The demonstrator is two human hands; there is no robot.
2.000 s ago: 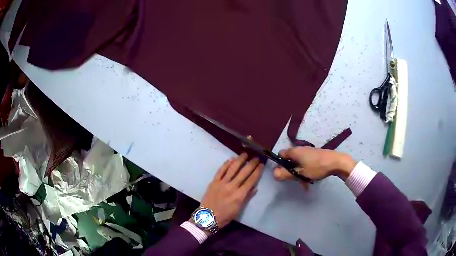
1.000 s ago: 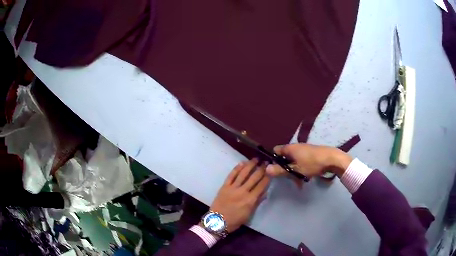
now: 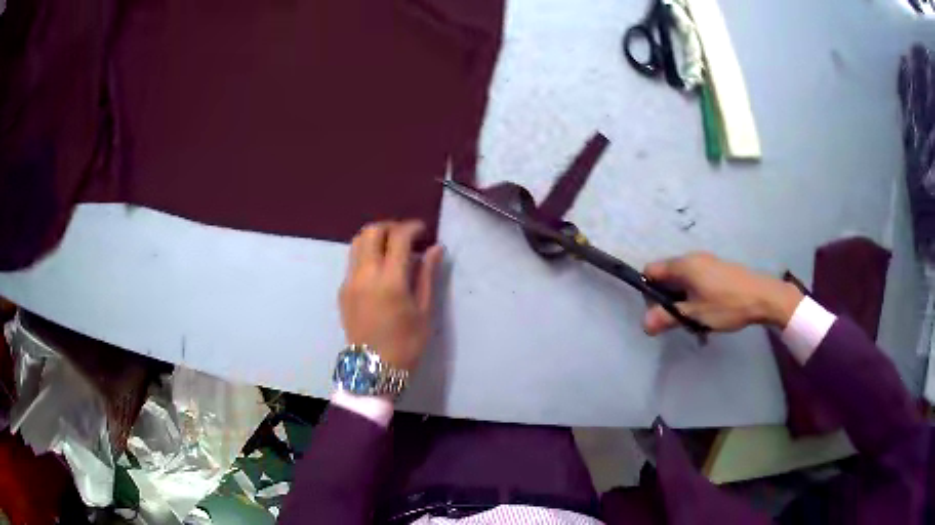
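The large dark maroon fabric point(image 3: 287, 113) lies on the pale blue table, upper left. My left hand point(image 3: 388, 292), with a metal watch, rests at its lower right corner, fingertips on the cloth edge; I cannot tell whether it pinches the cloth. My right hand point(image 3: 713, 292) holds the long dark tailor's shears point(image 3: 615, 265) by the handles. The shears point up-left, blades looking closed, the tip near the fabric's right edge beside a narrow slit. A curled maroon fabric strip point(image 3: 574, 183) lies partly under the blades.
The second scissors point(image 3: 644, 49) with white-wrapped handle, a green item point(image 3: 710, 125) and a cream-white bar point(image 3: 734, 97) lie at the upper right. A maroon piece point(image 3: 851, 282) lies beyond my right wrist. Crumpled white and green scraps point(image 3: 169, 441) lie below the table's lower left edge.
The view has shifted right. The shears have come off the fabric's lower edge and moved to its right side, blades now together. My left hand has moved to the cloth's lower right corner.
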